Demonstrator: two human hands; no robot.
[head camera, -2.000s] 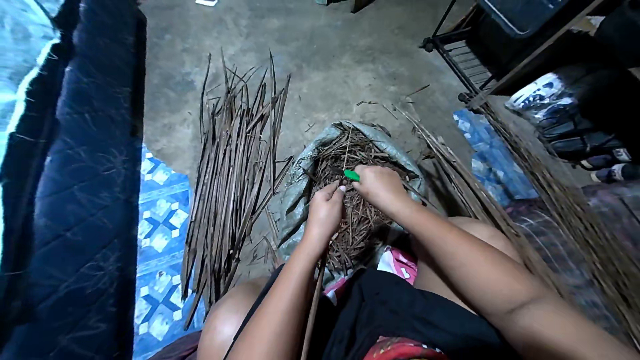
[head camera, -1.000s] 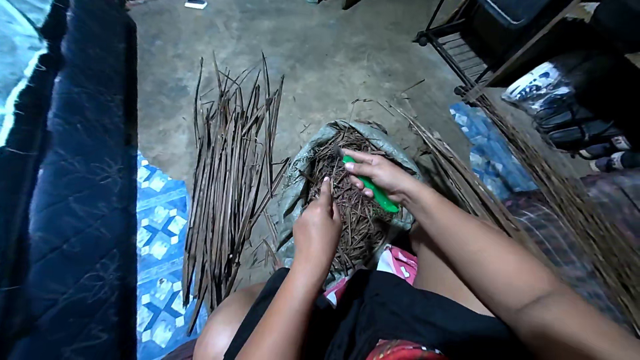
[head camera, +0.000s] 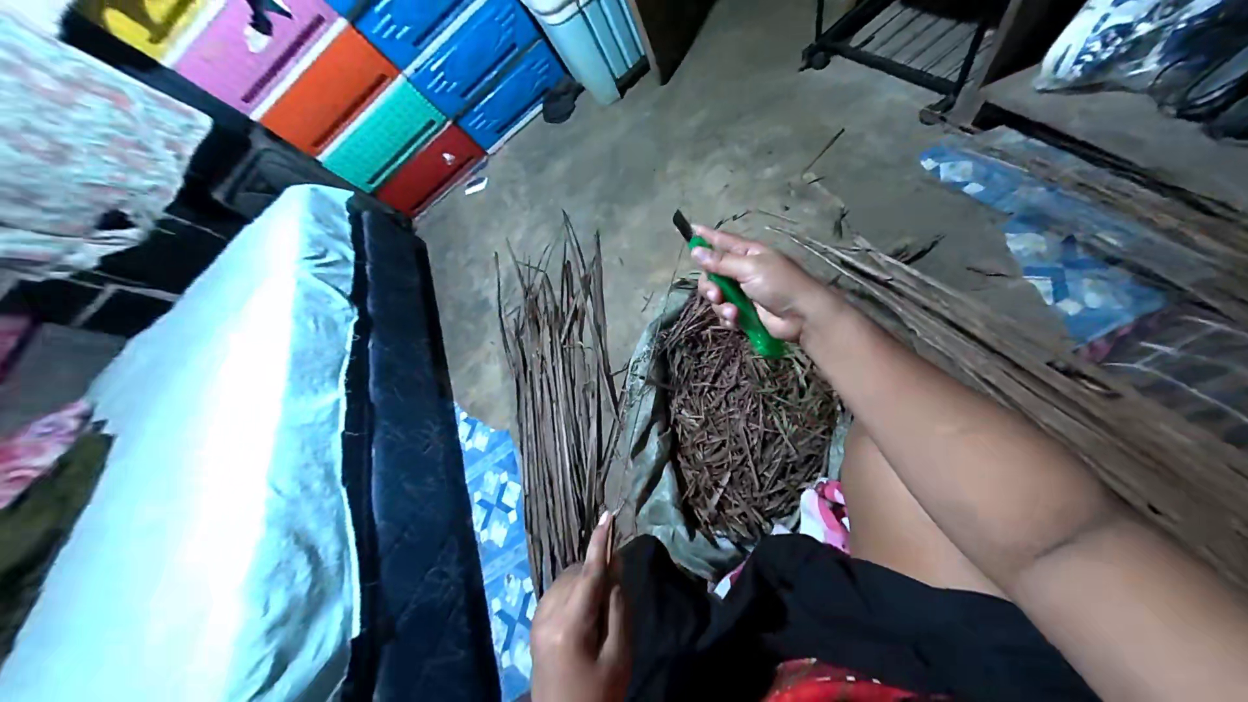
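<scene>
My right hand (head camera: 756, 283) grips a green-handled cutter knife (head camera: 743, 310), its dark blade pointing up and left, above the far part of an open sack (head camera: 651, 458). Short brown cut pieces of dried stalk (head camera: 746, 429) fill the sack, which sits before my lap. Low at the near side, my left hand (head camera: 585, 619) pinches a thin brown stalk, index finger stretched along it; much of the stalk is hidden. Just beyond this hand, a bundle of long dried stalks (head camera: 561, 409) lies on the floor left of the sack.
Long dry strips (head camera: 1033, 390) lie at the right across blue patterned sheeting (head camera: 1063, 263). A dark blue mattress edge (head camera: 405, 439) with a pale cover runs along the left. Colourful drawers (head camera: 385, 107) stand at the back left, a black wheeled rack (head camera: 887, 54) at the back right.
My hands have moved apart: the left is now low near my lap, the right with the knife beyond the sack's middle. The view has swung left, bringing in the drawers.
</scene>
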